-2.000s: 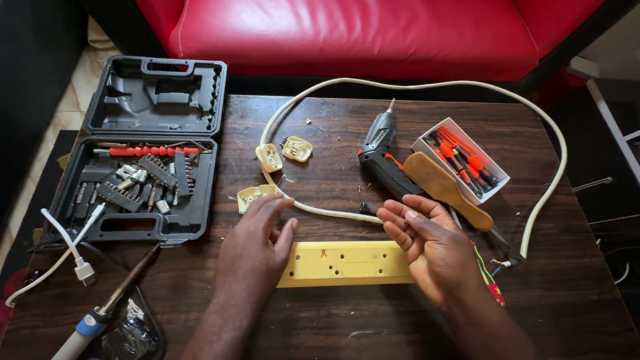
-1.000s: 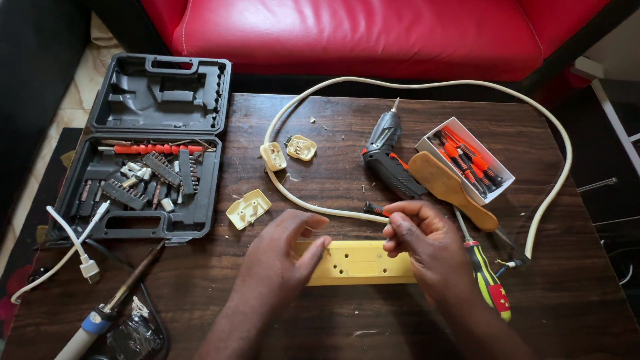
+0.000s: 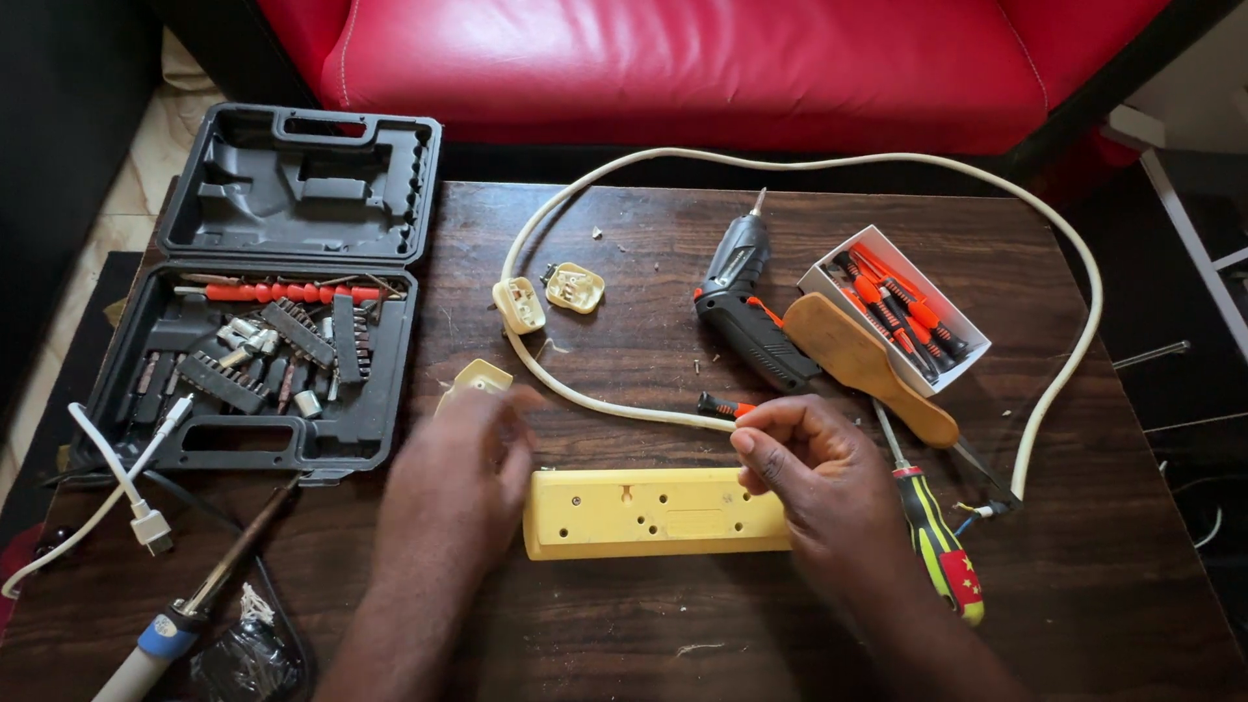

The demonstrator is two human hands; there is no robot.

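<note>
A yellow power strip (image 3: 663, 541) lies with its screw-holed side up between my hands. My left hand (image 3: 468, 468), blurred, is above its left end, beside a cream plastic shell piece (image 3: 480, 375); I cannot tell if it holds anything. My right hand (image 3: 809, 468) is over the strip's right end, thumb and forefinger pinched together; anything between them is too small to tell. Just behind those fingertips lie a small black-and-red screwdriver (image 3: 721, 405) and part of a white cable (image 3: 624, 407). Two opened plug parts (image 3: 520, 305) (image 3: 575, 288) lie farther back.
A black cordless screwdriver (image 3: 746, 312), a wooden-handled scraper (image 3: 858, 361) and a white box (image 3: 951, 375) of screwdrivers stand behind. A green-and-black screwdriver (image 3: 931, 536) lies right. At left are an open tool case (image 3: 390, 409), a soldering iron (image 3: 166, 634) and a USB cable (image 3: 146, 522).
My left hand has moved left, from the strip's left end towards the cream shell piece. My right hand stays near the strip's right end, its thumb and forefinger now together.
</note>
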